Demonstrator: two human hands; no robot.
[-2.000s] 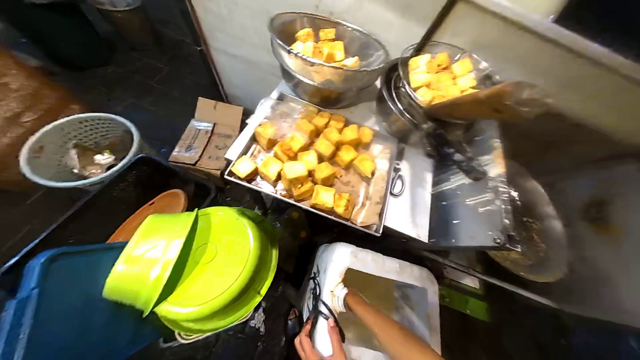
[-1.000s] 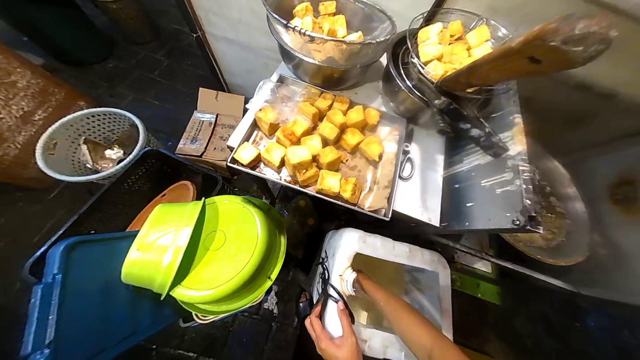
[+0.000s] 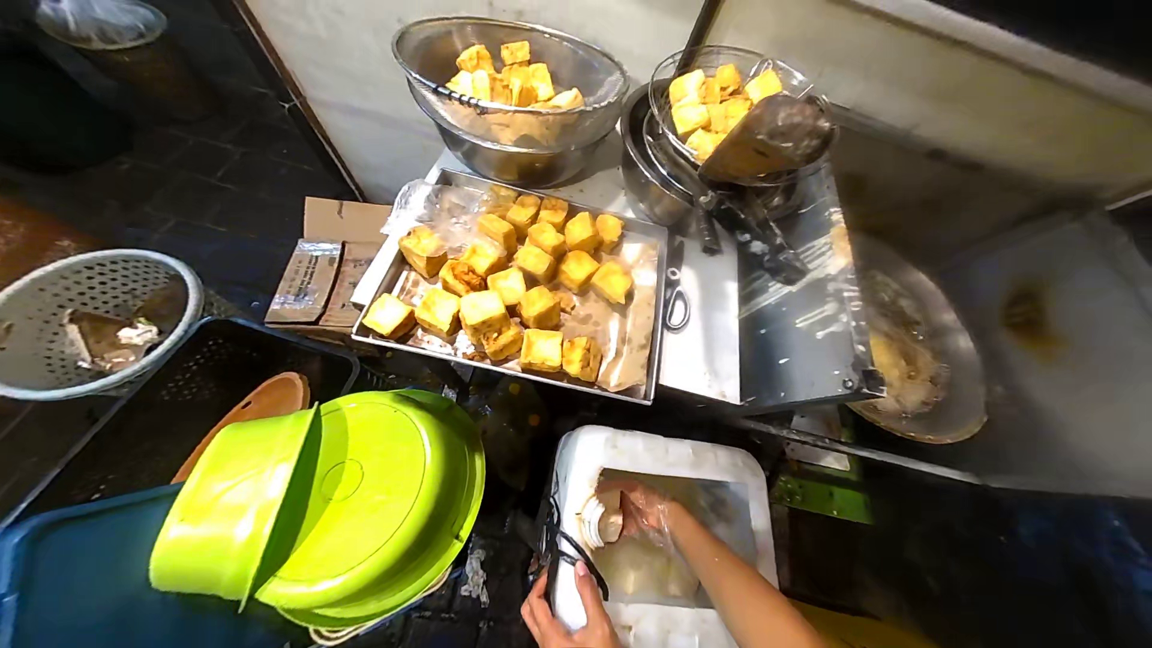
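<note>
My left hand (image 3: 573,615) grips the near left edge of a white foam box (image 3: 688,443), its thumb on the rim near a black cord (image 3: 569,540). My right hand (image 3: 650,508) reaches inside the box, at cloudy liquid with pale pieces under it. A whitish rounded thing (image 3: 603,520) lies beside its fingers; whether they hold it I cannot tell. Beyond the box, fried tofu cubes (image 3: 508,286) sit on a lined metal tray (image 3: 655,360). More cubes fill a mesh strainer (image 3: 594,108) on a metal bowl and a wire strainer (image 3: 711,106) at the back right.
Lime green plastic basins (image 3: 369,486) and a blue lid or bin (image 3: 90,576) are at the near left, with a perforated basket (image 3: 184,297) behind. Scissors (image 3: 678,306) lie right of the tray. A wooden paddle (image 3: 769,139) rests by the wire strainer; a wok (image 3: 954,387) stands at right.
The wooden paddle's blade appears lower and turned beside the wire strainer. My right hand, largely hidden in the box before, now shows near the box's left inner wall. My left hand stays at the box.
</note>
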